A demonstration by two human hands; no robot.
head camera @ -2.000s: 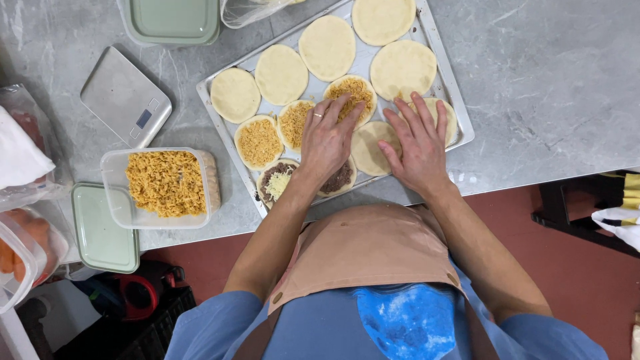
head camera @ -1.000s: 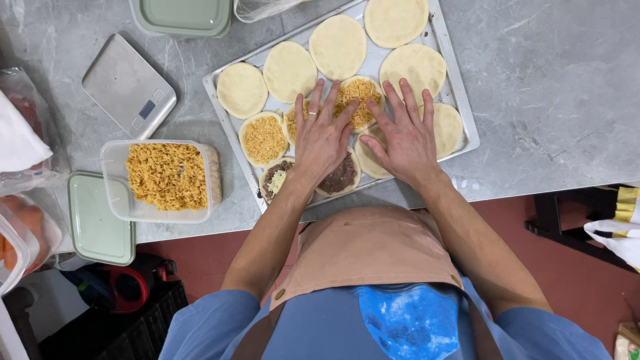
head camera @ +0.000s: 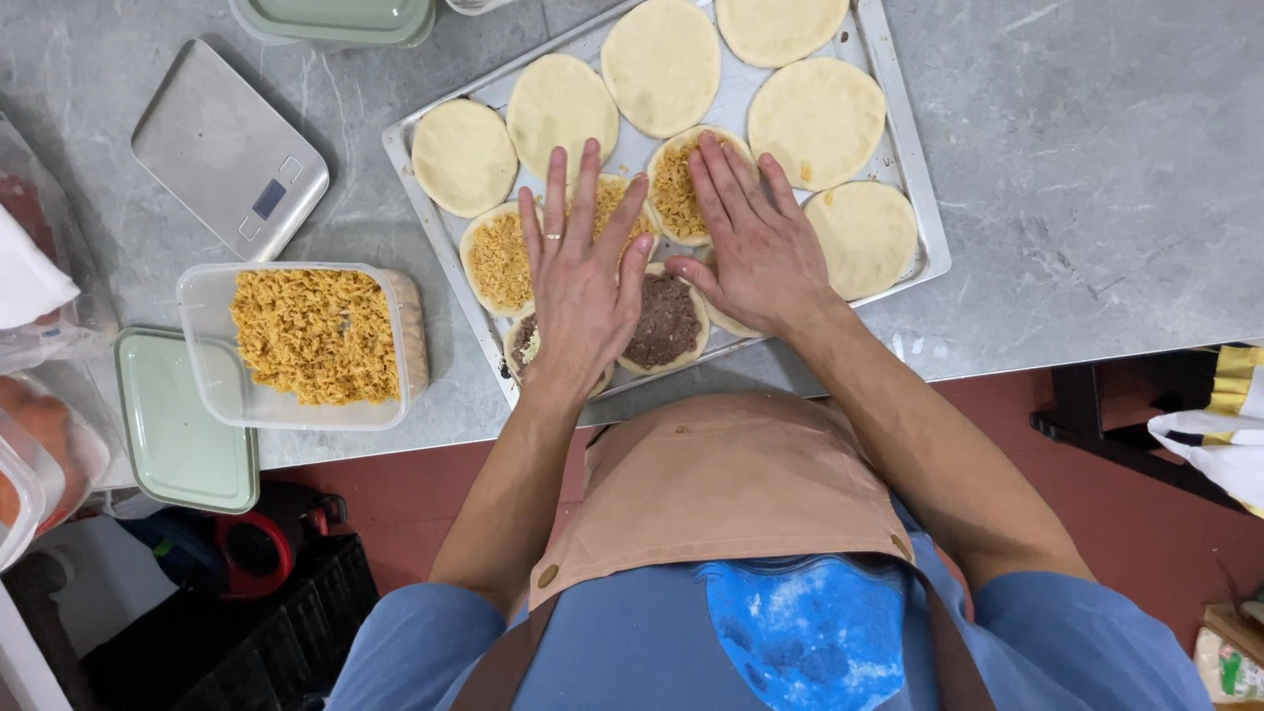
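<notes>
A metal baking tray [head camera: 913,197] carries several flat dough rounds. My left hand [head camera: 583,267], a ring on one finger, lies palm down with fingers spread over a round topped with shredded orange filling [head camera: 612,205]. My right hand [head camera: 755,232] rests flat, its fingertips on another filled round [head camera: 679,188]. Both hands hold nothing. Between them sits a round with dark minced filling [head camera: 664,321]. Left of my left hand is one more orange-topped round [head camera: 499,262]; a round with dark filling and pale shreds [head camera: 523,341] is partly hidden under my wrist. Plain dough rounds [head camera: 662,67] fill the far side.
On the grey marbled counter [head camera: 1066,178], left of the tray, stand a plastic container of shredded orange filling [head camera: 316,336], a green lid [head camera: 188,420] and a digital kitchen scale [head camera: 232,148]. A green-lidded container [head camera: 336,18] is at the back; bags and tubs line the left edge.
My right hand has moved left, from the plain rounds at the right onto an orange-topped round. My left hand has shifted off that round to the one on its left.
</notes>
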